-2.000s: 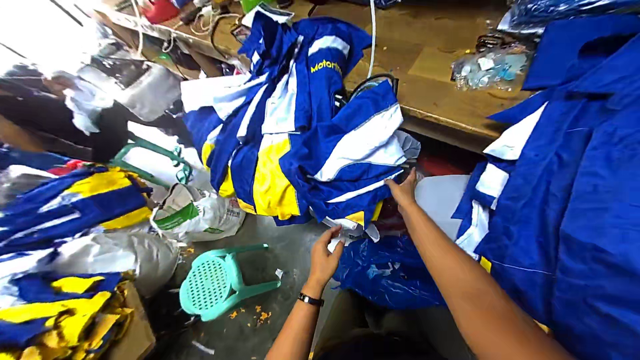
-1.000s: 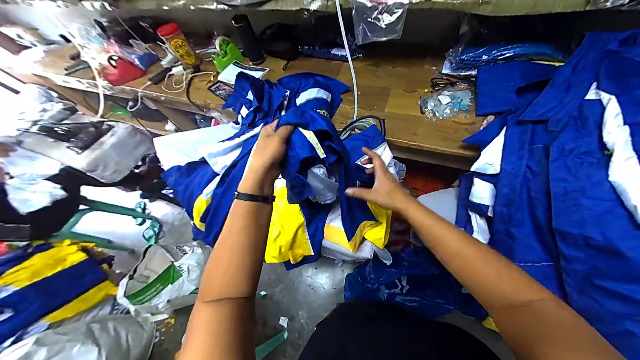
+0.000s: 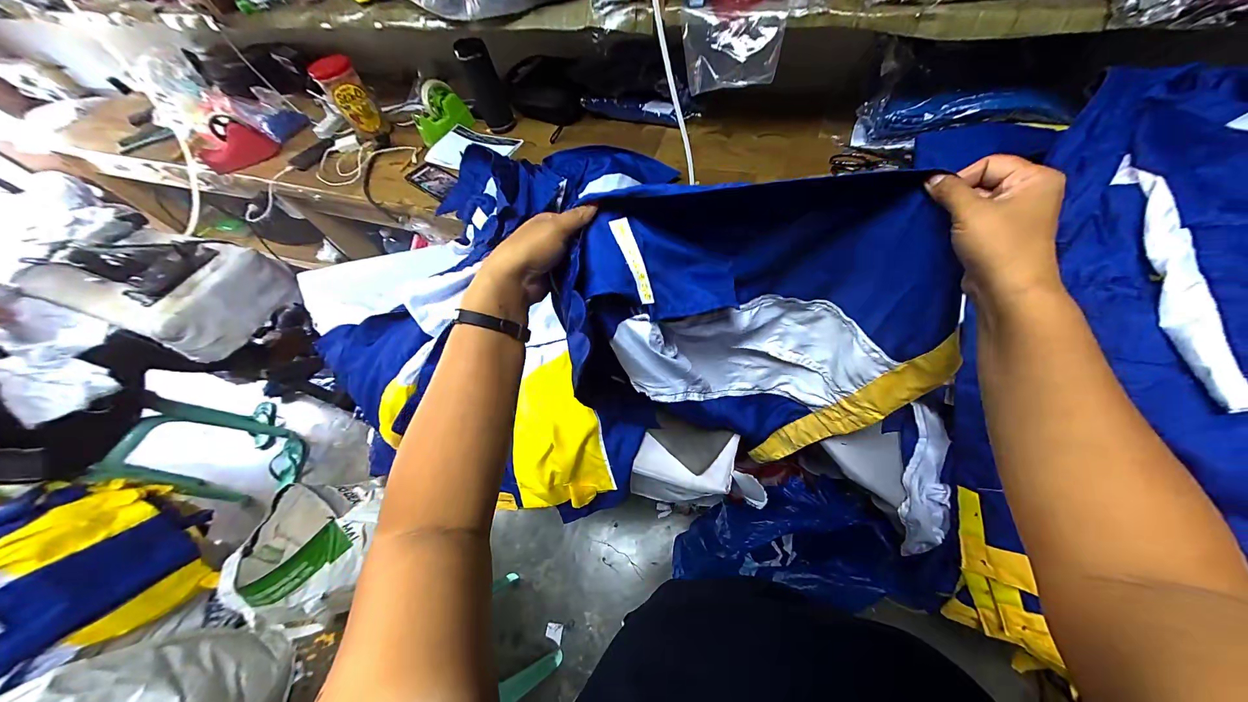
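Note:
A blue garment panel (image 3: pixel 829 234) with a white area and a yellow band is stretched between my hands. My left hand (image 3: pixel 541 249) grips its upper edge near the middle of the view, over a pile of blue, white and yellow garments (image 3: pixel 561 429). At the right, my right hand (image 3: pixel 1004 214) pinches the panel's other upper corner between thumb and fingers. A small white strip with yellow marks (image 3: pixel 632 258) lies on a blue flap of the cloth. Part of the left fingers is hidden by fabric.
Behind is a wooden table (image 3: pixel 721 151) with a green tape dispenser (image 3: pixel 444 112), a red-lidded jar (image 3: pixel 351 97) and cables. Blue garments (image 3: pixel 1102 263) hang at right. Lower left are a white sack (image 3: pixel 292 556) and folded cloth (image 3: pixel 88 556). A blue plastic bag (image 3: pixel 780 546) lies below.
My right hand has moved right and up, and the blue panel is now spread out between both hands. One second ago, the right hand was open beside the bunched cloth.

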